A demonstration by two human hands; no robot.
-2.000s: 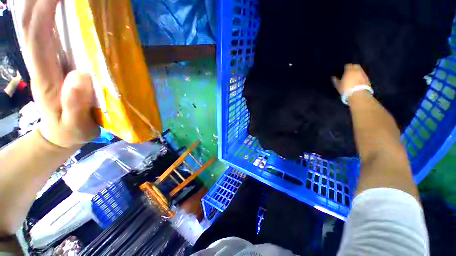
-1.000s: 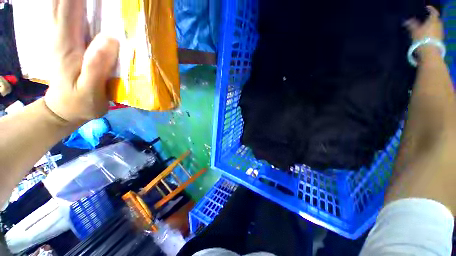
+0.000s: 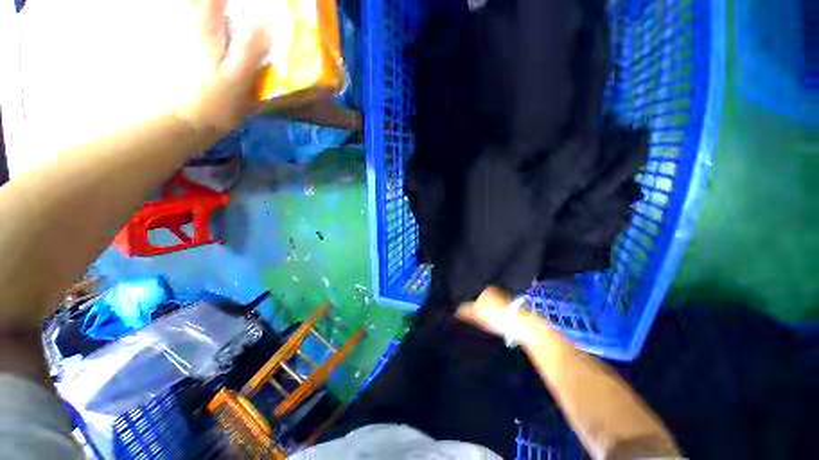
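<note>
Black cloth, apparently a garment, stretches from inside the large blue lattice crate over its near rim toward my body. My right hand, with a pale band at the wrist, is closed on this cloth at the near rim; its fingertips are partly hidden in the black. My left hand lies at the edge of the white-topped table, against the yellow-orange edging. Its thumb is apart from the fingers and I see nothing held; glare washes out the fingers.
A red plastic stool stands on the blue and green floor left of the crate. Nearer are a wooden ladder-like frame, a blue plastic bag and clear plastic over a blue basket. Dark cloth lies at the lower right.
My right hand has moved from the crate's far right side to its near rim, drawing black cloth toward me. The view has shifted; the red stool shows. My left hand stays at the table edge.
</note>
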